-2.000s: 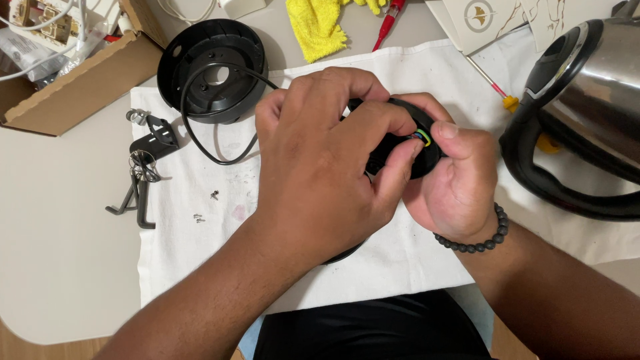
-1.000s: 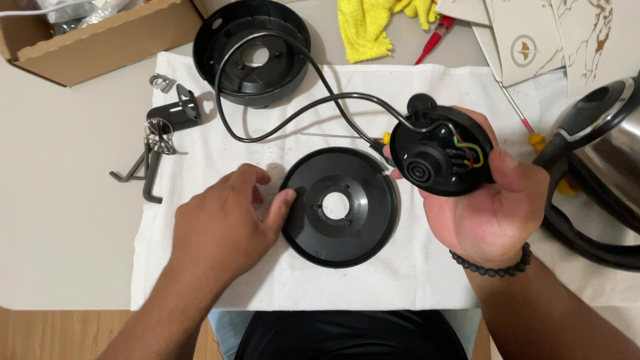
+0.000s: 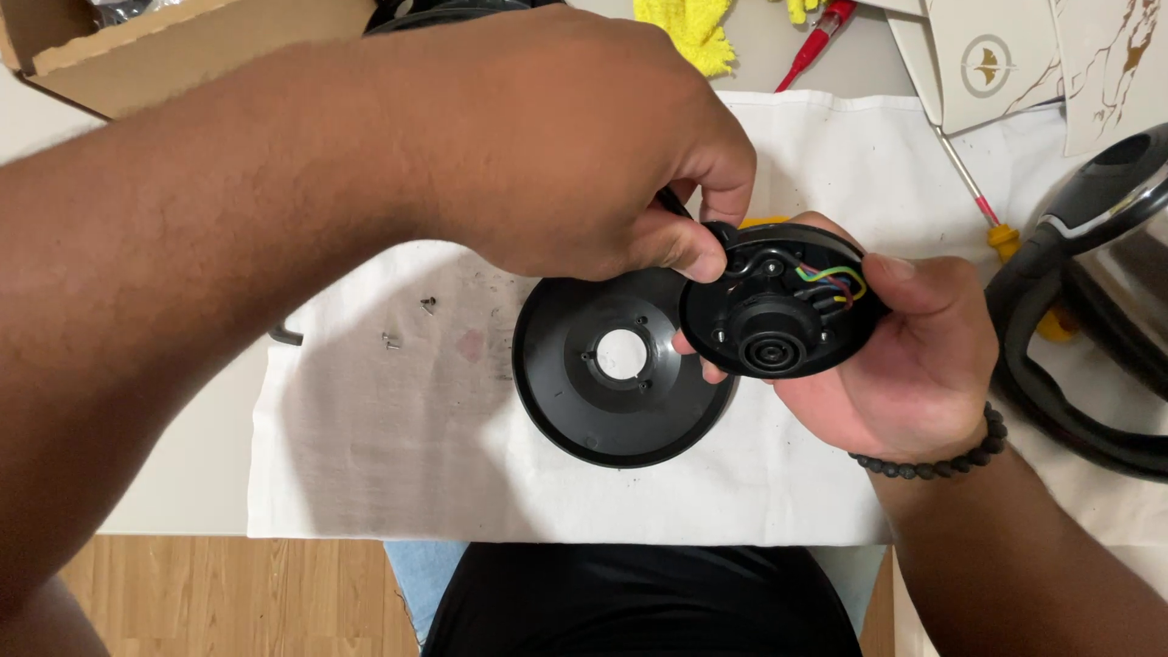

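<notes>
My right hand (image 3: 903, 338) holds a round black kettle power base part (image 3: 776, 301), tilted, with its round connector and coloured wires facing up. My left hand (image 3: 620, 155) reaches across from the left and pinches the black power cord at the part's upper left edge. Partly under the held part, a black plastic ring cover (image 3: 598, 411) with a central hole lies on the white cloth (image 3: 766, 493). Small screws (image 3: 391, 341) lie on the cloth to the left of the cover. Most of the cord is hidden behind my left hand and forearm.
A steel and black kettle (image 3: 1095, 274) lies at the right, beside a yellow-handled screwdriver (image 3: 1002, 239). At the back are a cardboard box (image 3: 182, 50), a black round housing (image 3: 438, 13), a yellow cloth (image 3: 693, 32), a red pen-like tool (image 3: 817, 41) and printed cards (image 3: 985, 100).
My left hand has left the ring cover's edge and moved up and right to the cord at the part in my right hand. Two seconds ago both hands were together over the part.
</notes>
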